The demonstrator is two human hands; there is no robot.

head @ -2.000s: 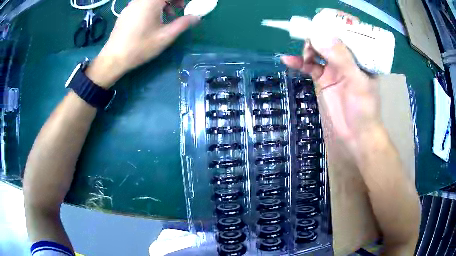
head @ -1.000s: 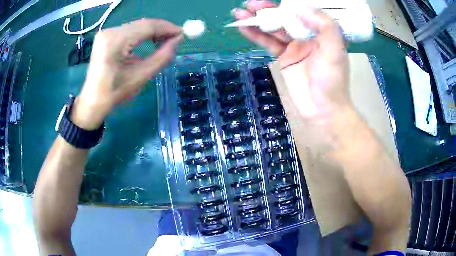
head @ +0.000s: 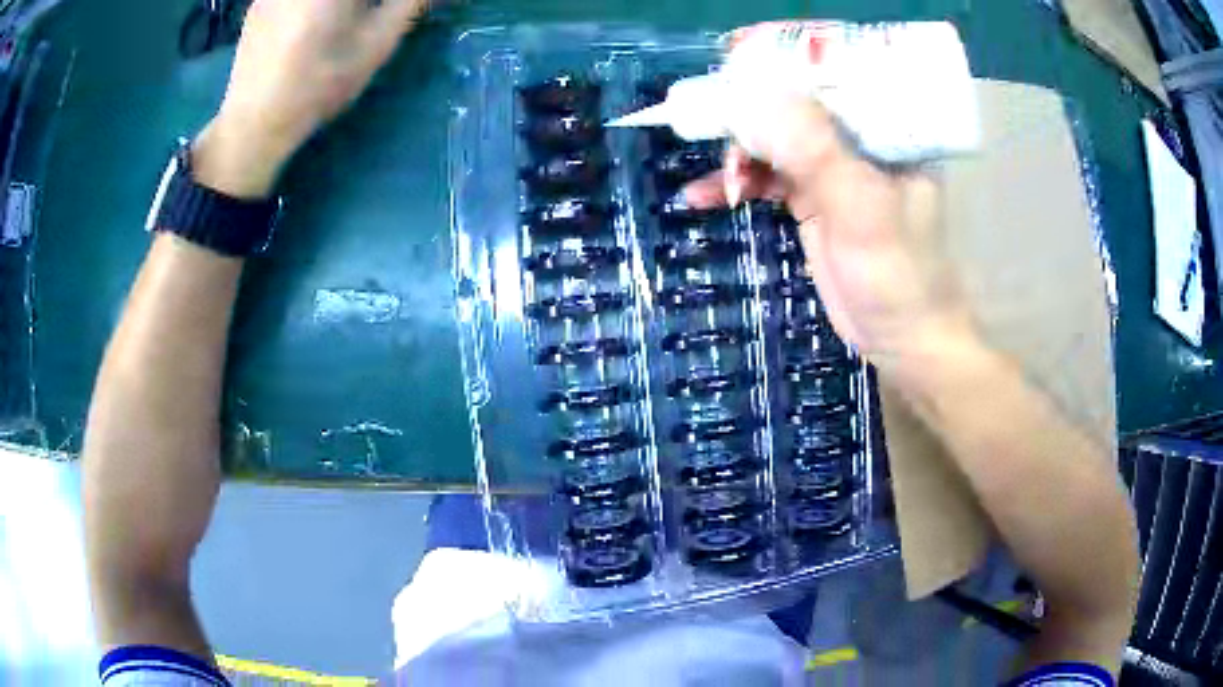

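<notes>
My right hand [head: 818, 201] is shut on a white glue bottle [head: 892, 87], held sideways over the tray's upper part. Its thin nozzle points left, above the top of the left and middle columns. A small pale pointed piece shows at my right fingers; I cannot tell what it is. The clear blister tray [head: 491, 336] holds black round parts [head: 582, 352] on edge in columns. A tan cardboard sheet [head: 1019, 269] covers its right part, under my right forearm. My left hand [head: 311, 61] is cut off by the top edge, so its fingertips are hidden.
The green mat [head: 342, 389] lies under the tray, whose near end overhangs the bench edge. Black scissors handles [head: 204, 27] show at the top left. A white paper [head: 1174, 228] with a pen [head: 1188, 279] lies at the far right.
The view has shifted. My left hand has moved away from the bottle, up and left, and the white oval piece at its fingertips is out of sight. The bottle is now over the tray.
</notes>
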